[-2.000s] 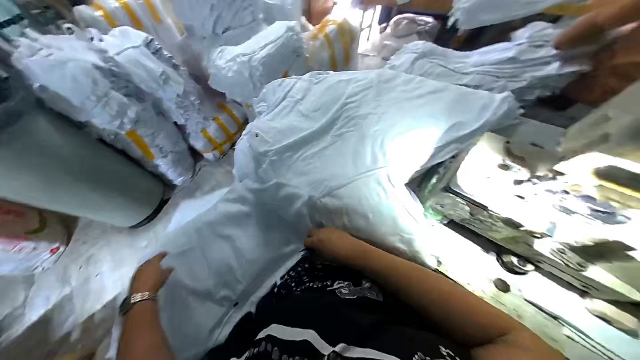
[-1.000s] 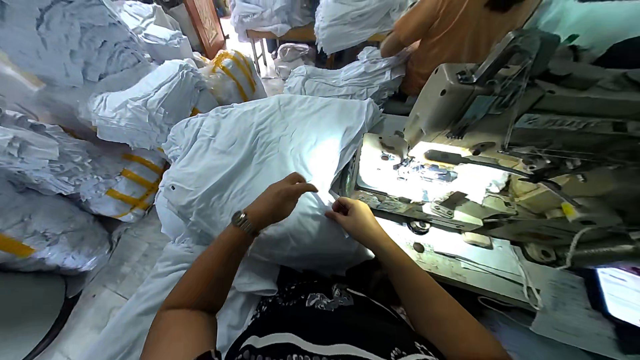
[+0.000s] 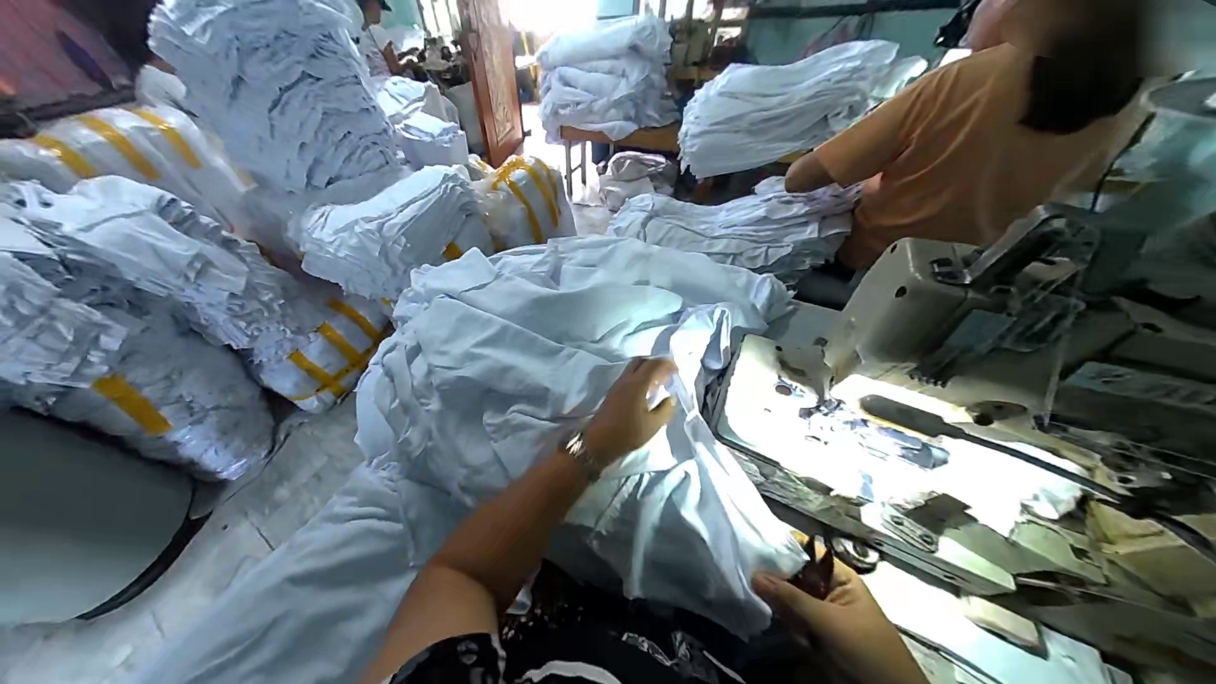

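White fabric (image 3: pixel 532 342) lies in a big loose heap over my lap and against the sewing machine's edge. My left hand (image 3: pixel 635 413), with a metal-banded watch at the wrist, pinches a fold of it near the middle. Lower right, my right hand (image 3: pixel 822 598) is closed around a small dark tool (image 3: pixel 817 570), whose exact kind is unclear, beside the cloth's lower corner; its thumb is at the cloth. The industrial sewing machine (image 3: pixel 912 294) stands right of the heap, its bed brightly lit. Part of my right fingers is hidden by the tool and cloth.
Stacks of white fabric pieces (image 3: pixel 285 104) and wrapped bundles with yellow tape (image 3: pixel 328 356) crowd the left. A grey rounded surface (image 3: pixel 85 513) is at lower left. Another person in an orange top (image 3: pixel 959 142) sits at upper right, beside more piled cloth (image 3: pixel 731 228).
My hands, close together on the cloth one second ago, are now apart, the right one lower and further right. A dark tool now shows in it. The cloth is more bunched. The view has shifted.
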